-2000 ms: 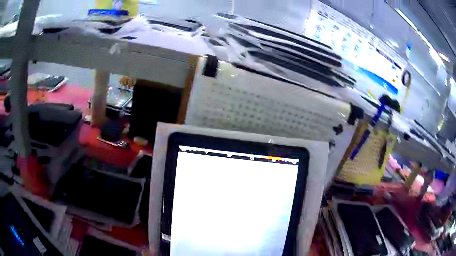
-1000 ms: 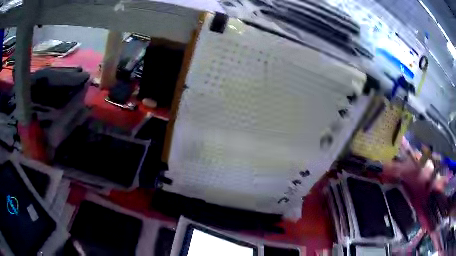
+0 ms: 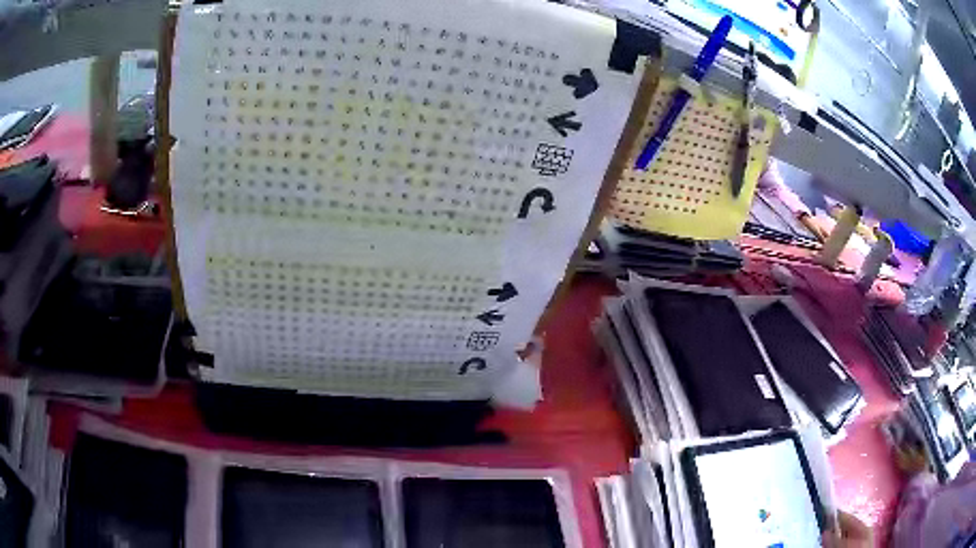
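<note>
A tablet with a lit white screen (image 3: 755, 495) lies tilted in a whitish sleeve at the lower right, by the front of the tablet stack. My right hand (image 3: 849, 532) is at its lower right edge, small and cut off by the picture's bottom; only some fingers show, gripping the edge. My left hand is not in view. Three dark tablets, left (image 3: 126, 495), middle (image 3: 300, 508) and right (image 3: 482, 512), lie in a row on whitish sleeves along the bottom.
A test chart (image 3: 364, 203) stands upright above a black strip (image 3: 342, 415). A yellow card (image 3: 696, 161) and a blue pen (image 3: 685, 94) hang right of it. Dark tablets in sleeves are stacked at the right (image 3: 715, 359). Another person's hand (image 3: 904, 441) and pink sleeve show at the far right.
The view has swung down and to the right. The lit tablet, earlier large before the chart and then low in the middle, is now at the lower right. Fingers now show at its edge.
</note>
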